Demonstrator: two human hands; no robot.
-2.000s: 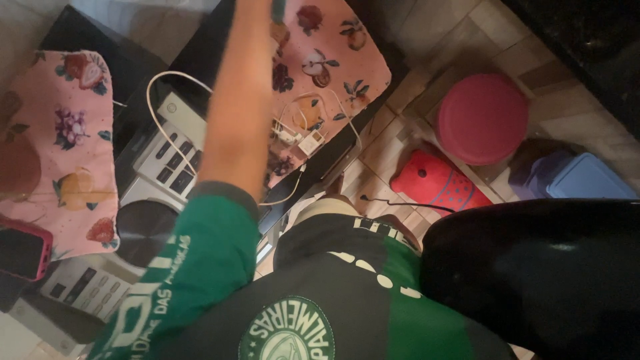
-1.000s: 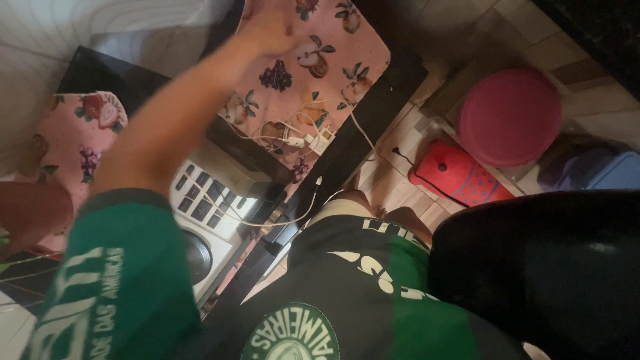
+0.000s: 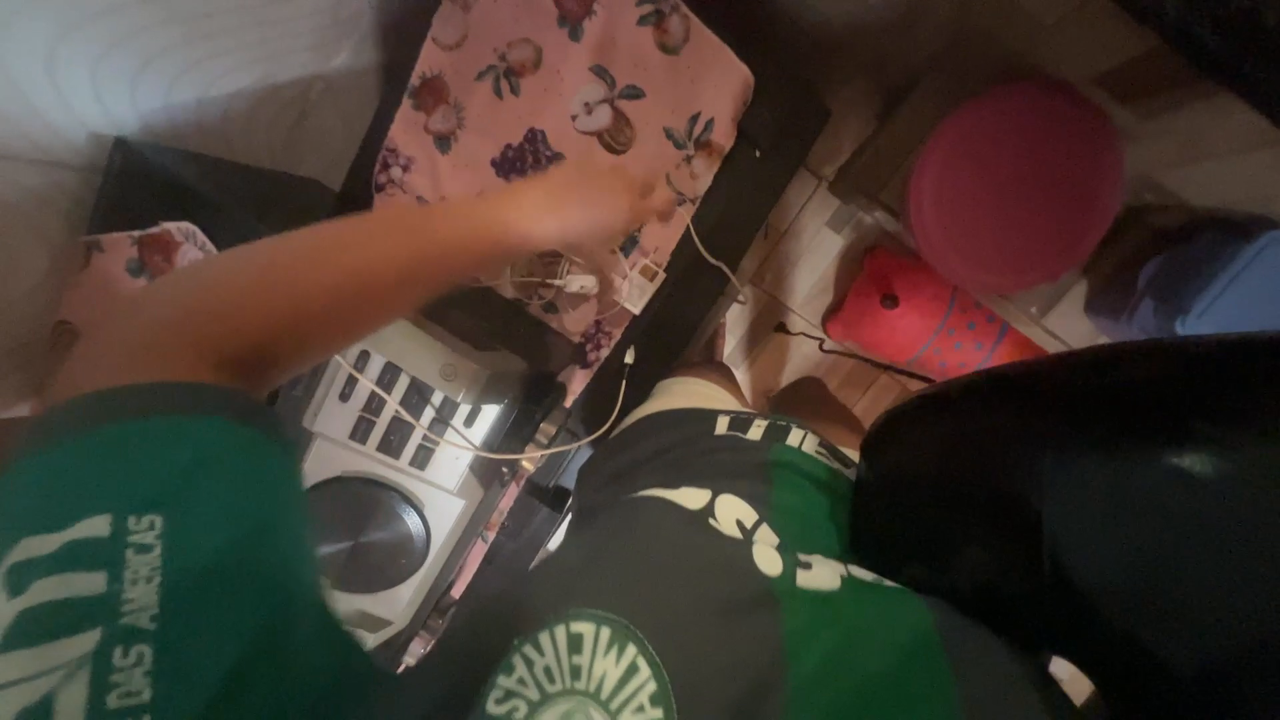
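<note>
My left hand (image 3: 610, 205), blurred, is over a pink fruit-print cloth (image 3: 570, 80), close to the upper end of a thin white cable (image 3: 715, 262). The blur hides whether its fingers hold anything. Just below the hand lie a tangled cable with a white plug (image 3: 578, 284) and a small white adapter (image 3: 642, 287). Another white cable (image 3: 515, 455) curves across a light-coloured device with dark buttons (image 3: 395, 415) and a round dark dial (image 3: 368, 535); its connector end (image 3: 629, 355) points up near the cloth's edge. My right hand is out of view.
A dark table edge (image 3: 740, 170) borders the cloth. Right of it, on or above the tiled floor, are a round pink object (image 3: 1015, 185), a red item with blue dots (image 3: 920, 310) and a blue container (image 3: 1235, 285). A large black rounded surface (image 3: 1080, 500) fills the lower right.
My left hand has come down from the upper part of the pink cloth to near the cables by its right edge. The view has shifted.
</note>
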